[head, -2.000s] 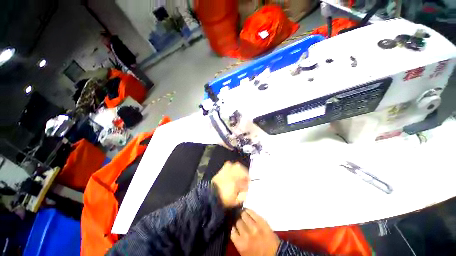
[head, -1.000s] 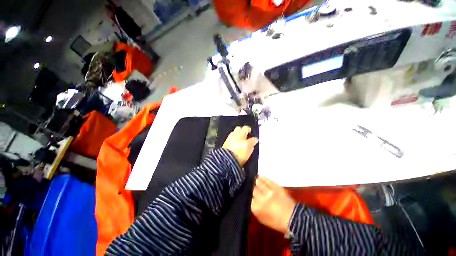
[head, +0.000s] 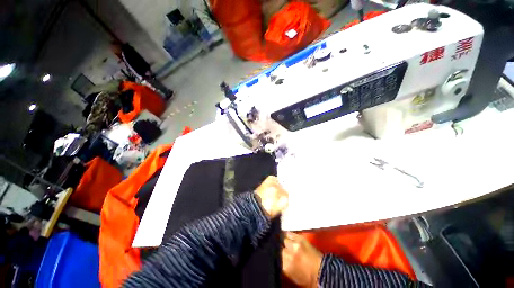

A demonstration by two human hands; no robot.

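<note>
The black panel (head: 197, 188) lies flat on the white table, with its top right corner at the needle area. A camouflage strip (head: 229, 179) runs down it. My left hand (head: 272, 197) is on the panel's right edge below the presser foot (head: 269, 147), fingers bunched at the edge. My right hand (head: 300, 260) is lower, at the table's front edge, with the panel's edge at its fingertips. The sewing machine (head: 360, 84) stands behind, its screen lit. Silver snips (head: 397, 171) lie right of the needle.
Orange cloth (head: 115, 225) drapes left of the table (head: 155, 211), and more orange cloth (head: 360, 247) shows below its front edge. A blue bin (head: 70, 261) stands at lower left. A blue crate (head: 253, 80) is behind the machine. Orange sacks (head: 293, 28) stand on the floor beyond.
The view has shifted, showing more of the machine. My left hand has gone from lying spread on the panel to bunched at its right edge. My right hand stays lower on the edge.
</note>
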